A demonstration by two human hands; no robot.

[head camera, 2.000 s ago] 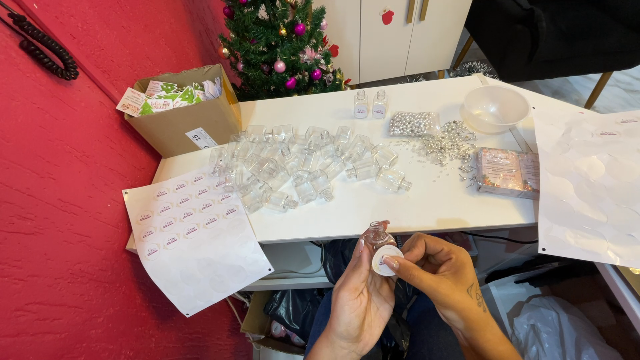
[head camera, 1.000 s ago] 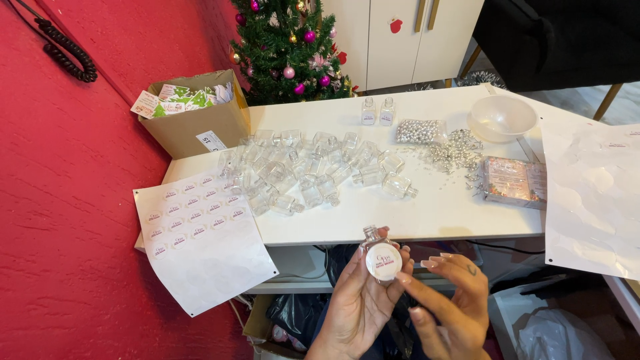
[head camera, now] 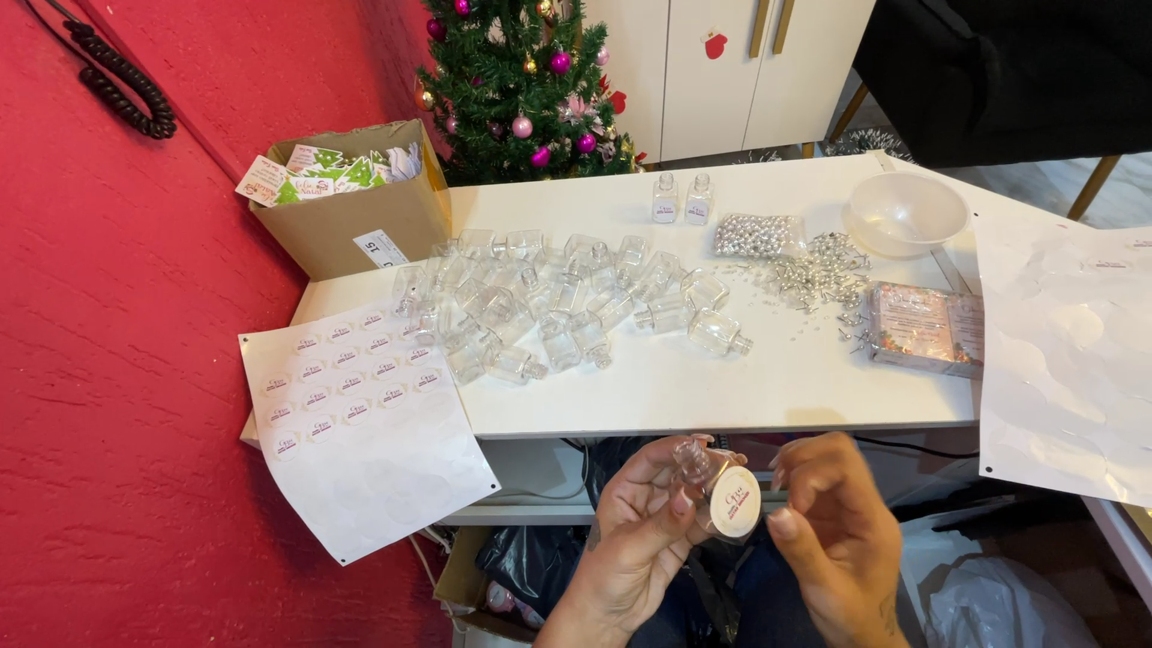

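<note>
A small clear plastic bottle (head camera: 695,461) is held in my left hand (head camera: 634,531), its open neck pointing up and to the left. A round white sticker (head camera: 735,502) with printed writing lies on the bottle's side, facing me. Just right of the sticker is my right hand (head camera: 832,531), fingers curled and apart, touching nothing that I can see. Many clear bottles (head camera: 567,292) lie in a heap on the white table (head camera: 720,396). Two labelled bottles (head camera: 681,200) stand upright at its back edge. A sheet of round stickers (head camera: 360,432) hangs over the table's left front edge.
At the back left stands a cardboard box (head camera: 360,225) of printed tags. Toward the right are a bag of silver beads (head camera: 759,236), loose silver pieces (head camera: 823,270), a translucent bowl (head camera: 907,214), a wrapped pack of cards (head camera: 913,328) and a mostly peeled sheet (head camera: 1062,378). A decorated tree (head camera: 517,90) stands behind.
Two seconds ago my right fingers were on the sticker against the bottle; now they are off it, to its right. My left hand keeps hold of the bottle.
</note>
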